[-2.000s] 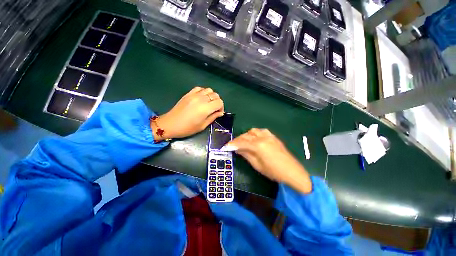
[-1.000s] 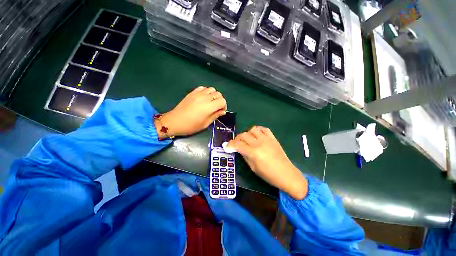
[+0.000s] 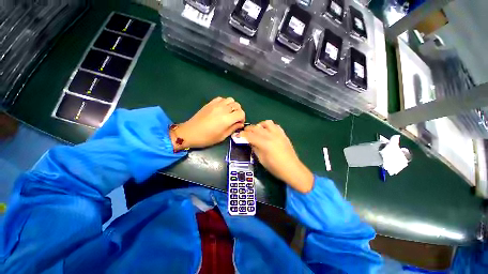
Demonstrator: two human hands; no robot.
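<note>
A keypad phone [image 3: 242, 192] lies at the bench's front edge, dark screen away from me, pale keypad toward me. My left hand [image 3: 214, 122] is at the screen's top end; its fingertips seem to pinch the edge of the black film there, partly hidden. My right hand [image 3: 272, 150] presses a small white piece [image 3: 240, 138] on the upper part of the screen. The fingertips of both hands nearly touch. A film sheet [image 3: 104, 67] with several black films lies at the left.
Stacked clear trays [image 3: 257, 59] with black phones stand behind the hands. A white stick [image 3: 327, 159] lies at the right, near a white container [image 3: 364, 154] with crumpled white paper [image 3: 394, 155] and a blue pen [image 3: 383, 174]. More trays [image 3: 37, 43] stand far left.
My right hand has moved up the screen with the white piece, from just above the keypad to the top end beside my left hand. The left hand stays at the top end.
</note>
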